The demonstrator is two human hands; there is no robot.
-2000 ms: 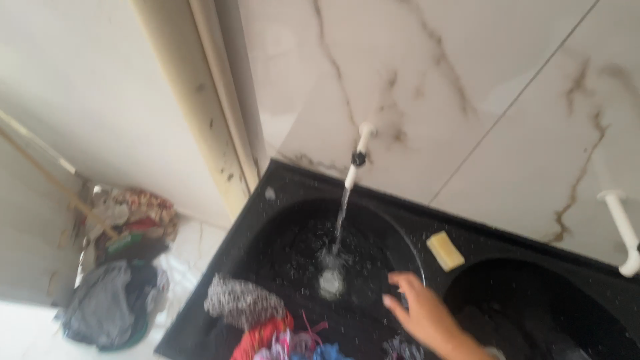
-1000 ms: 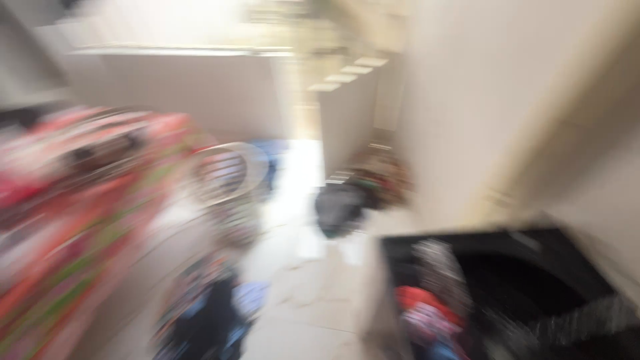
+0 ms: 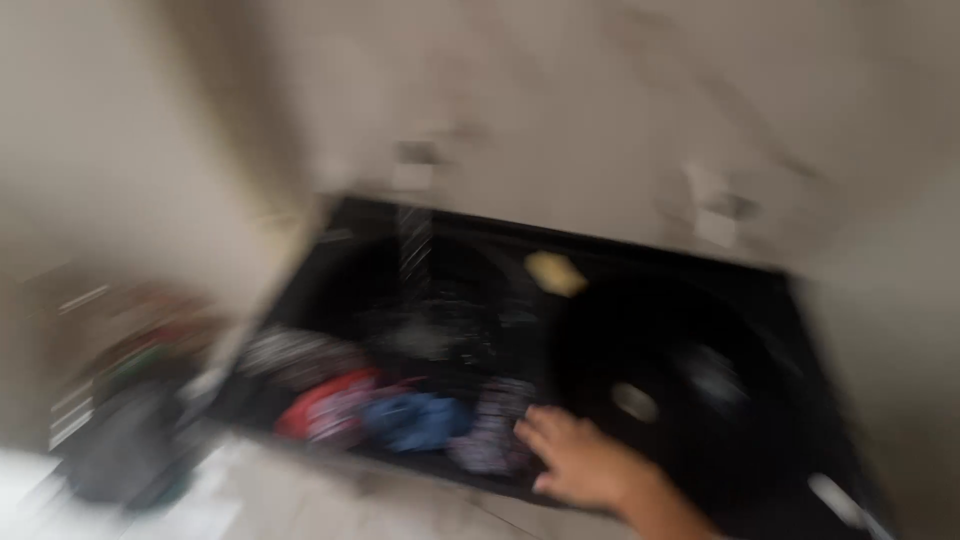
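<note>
My right hand [image 3: 574, 457] reaches in from the lower right, fingers spread, beside a patterned grey-purple cloth [image 3: 495, 426] on the sink's front edge; whether the fingertips touch it is unclear in the blur. A blue cloth [image 3: 416, 421], a red and pink cloth [image 3: 330, 409] and a grey cloth [image 3: 296, 354] lie in a row to its left. Water runs from a wall tap [image 3: 412, 169] into the left bowl of the black double sink [image 3: 517, 326]. My left hand is out of view.
A yellow bar, probably soap [image 3: 555, 273], lies on the ledge between the bowls. A second tap [image 3: 712, 210] stands over the right bowl [image 3: 660, 337]. A white object [image 3: 836, 501] is at the right front corner. Dark laundry [image 3: 124, 435] lies on the floor at left.
The view swung left to the room and its floor, then back to the sink. My right hand, earlier over the left bowl's right side, is now by the patterned cloth at the front edge.
</note>
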